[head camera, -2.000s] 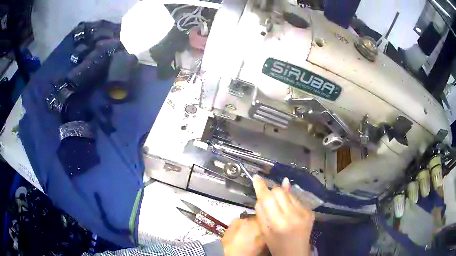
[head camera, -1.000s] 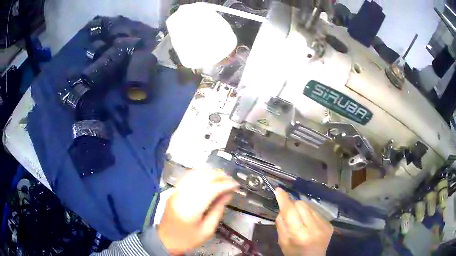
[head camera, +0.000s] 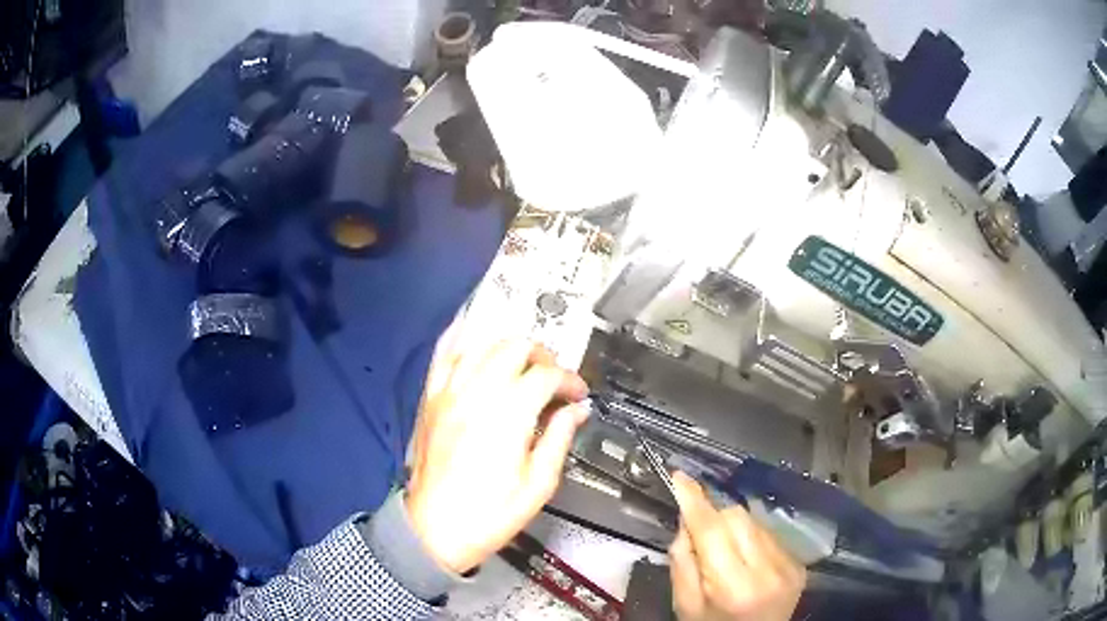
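The metal folder attachment (head camera: 622, 454) with its round screw sits on the front of the machine bed. My left hand (head camera: 492, 449) is over the left end of the folder, thumb and index finger close together at its tip; whether they pinch anything is too small to tell. My right hand (head camera: 734, 558) holds thin silver tweezers (head camera: 657, 462), prongs pointing up-left over the folder. Navy binding tape (head camera: 801, 489) runs from the right toward the folder. The red-handled snips (head camera: 571, 585) lie on the table below, partly behind my left hand.
The cream Siruba machine (head camera: 971, 322) fills the right. A bright lamp head (head camera: 565, 121) covers the needle area. Dark tape rolls (head camera: 364, 182) lie on blue fabric (head camera: 346, 412) at left. Pale knobs (head camera: 1054, 524) are at far right.
My left hand has moved from beside my right hand up-left to the folder's tip. My right hand still holds the tweezers. The view has shifted, so the machine appears farther right and lower.
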